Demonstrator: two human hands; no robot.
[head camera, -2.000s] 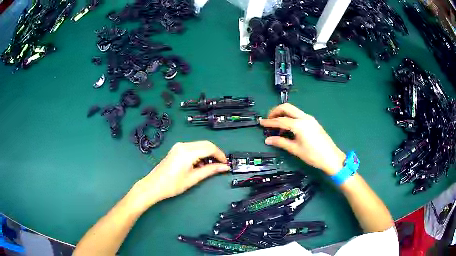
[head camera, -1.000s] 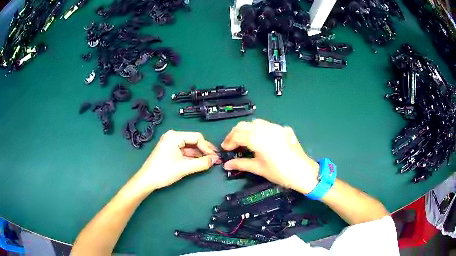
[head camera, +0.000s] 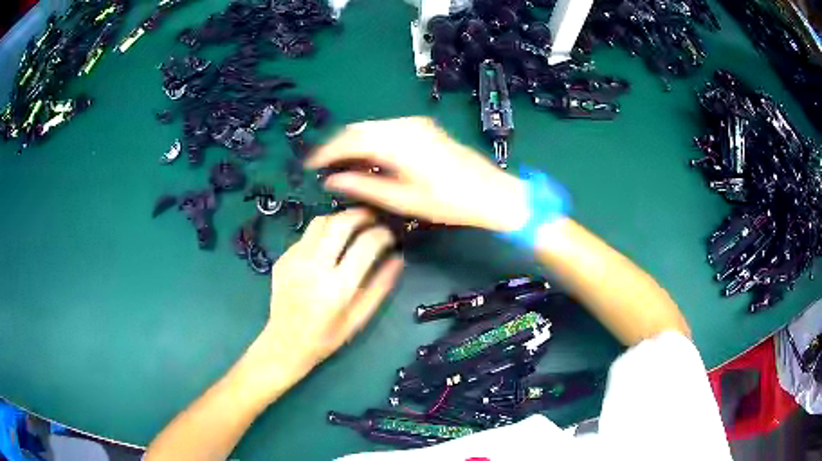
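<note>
My right hand (head camera: 406, 176) is blurred, palm down over the middle of the bench, with its fingers pointing left. It mostly covers the row of black device units there. My left hand (head camera: 329, 279) is blurred just below it, fingers bent, near the curved black fittings (head camera: 257, 243). Dark parts show between the two hands, but whether either hand grips one cannot be told. Below them lies a heap of black device units (head camera: 482, 351), some with green circuit boards and a red wire. A larger pile of small black fittings (head camera: 234, 108) lies at upper left.
A paler unit (head camera: 495, 103) lies near the white uprights (head camera: 568, 31) and a dark pile (head camera: 491, 45). More black units are heaped at right (head camera: 766, 189). Units with yellow-green parts (head camera: 54, 81) lie at far left. A red stool (head camera: 748, 392) shows below the bench edge.
Both hands have moved up from above the near heap. The right hand now reaches over the middle row of units, and the left hand is close below it.
</note>
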